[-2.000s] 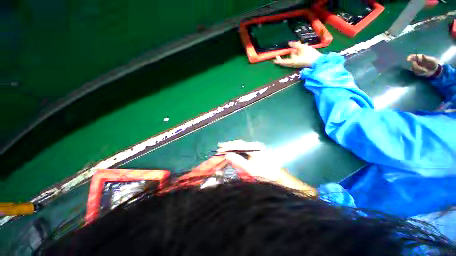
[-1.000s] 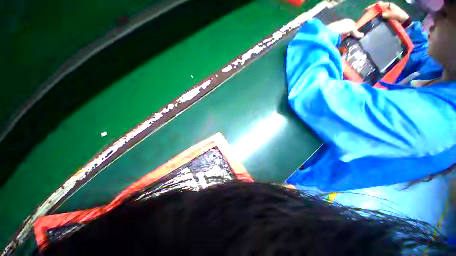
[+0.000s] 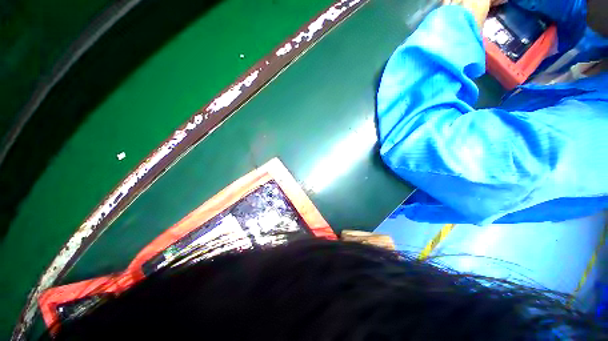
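A red-orange frame point(image 3: 303, 203) lies tilted on the bench just above the dark hair that covers the bottom of the view. In it sits an opened tablet unit point(image 3: 267, 210) with silver and white parts; its lower side is hidden by the hair. A second red-orange frame point(image 3: 83, 291) with a dark unit adjoins it at lower left. A small skin-toned patch, apparently a bit of my right hand point(image 3: 368, 239), shows at the unit's right corner; its fingers and grip cannot be made out. My left hand is not in view.
A brown rail with chipped white paint point(image 3: 230, 96) divides the dark green bench from the brighter green belt. A white scrap point(image 3: 121, 156) lies on the belt. A neighbour's blue sleeve point(image 3: 440, 120) spans the right; their hands hold another framed unit point(image 3: 510, 40).
The view has shifted. My right hand, earlier above the near frame with a thin dark tool, is now mostly hidden. The neighbour's hand has left the belt, and a framed unit is now held.
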